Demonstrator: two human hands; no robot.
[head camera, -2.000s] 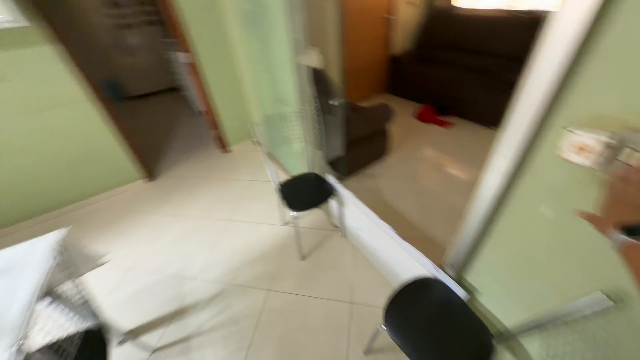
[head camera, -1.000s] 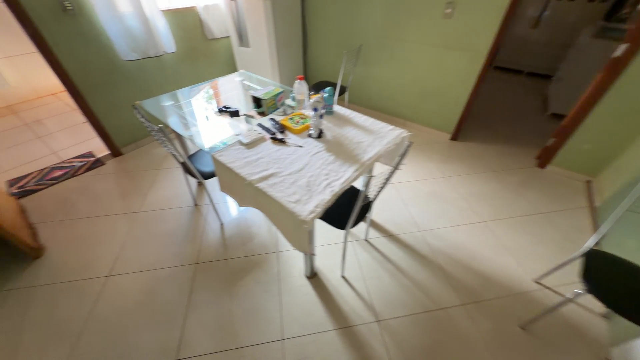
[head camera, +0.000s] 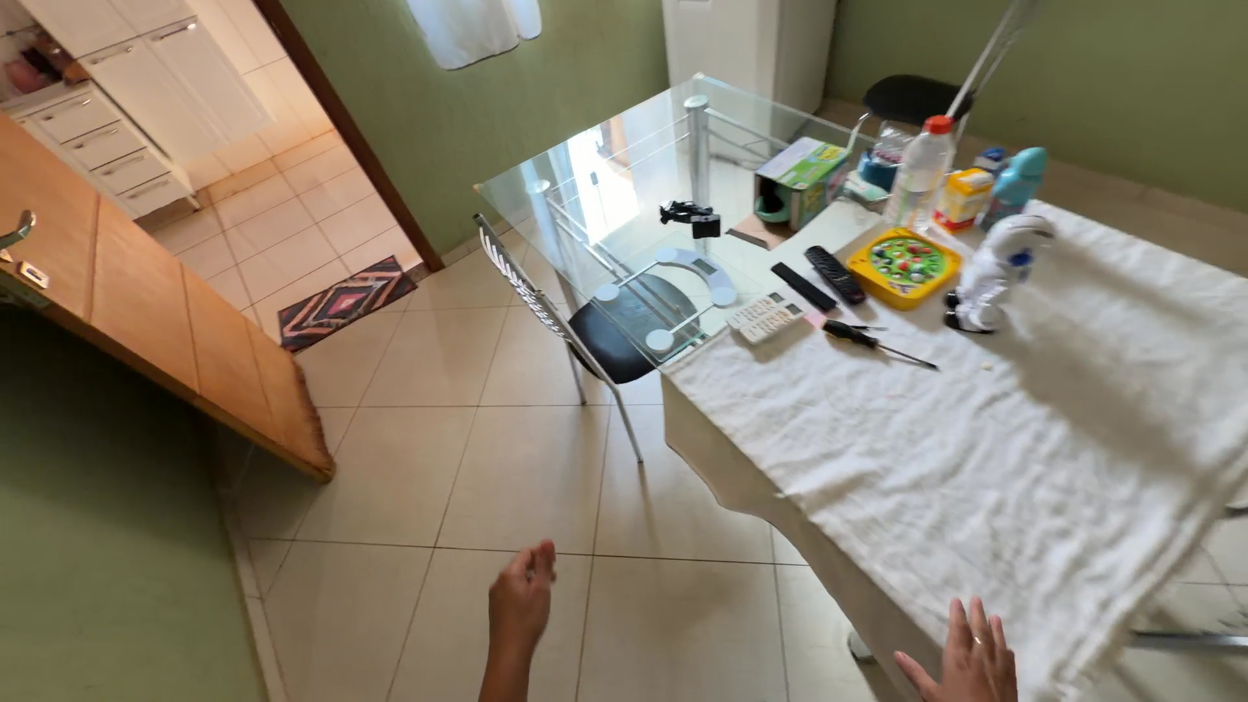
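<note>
My left hand (head camera: 522, 593) is over the tiled floor, fingers slightly bent, holding nothing. Fingers apart, my right hand (head camera: 965, 655) is at the near edge of the white tablecloth (head camera: 877, 439); whether it touches the cloth is unclear. Farther back on the glass table (head camera: 604, 166) are a screwdriver (head camera: 858, 334), a white remote control (head camera: 766, 318), two black remotes (head camera: 803, 287) (head camera: 835, 274), a yellow toy fishing game (head camera: 904, 263), a white toy robot (head camera: 996, 273), a plastic bottle with a red cap (head camera: 921, 174), a green-and-white box (head camera: 804, 180) and a black cable with an adapter (head camera: 690, 216).
A black-seated metal chair (head camera: 624, 327) stands at the table's left side, another (head camera: 916, 99) behind it. At left, an open wooden door (head camera: 166, 312) and a patterned mat (head camera: 346, 300) are by the kitchen doorway.
The view has swung widely and come closer to the table. Both my hands are now in view low in the frame; neither shows in the view from one second ago.
</note>
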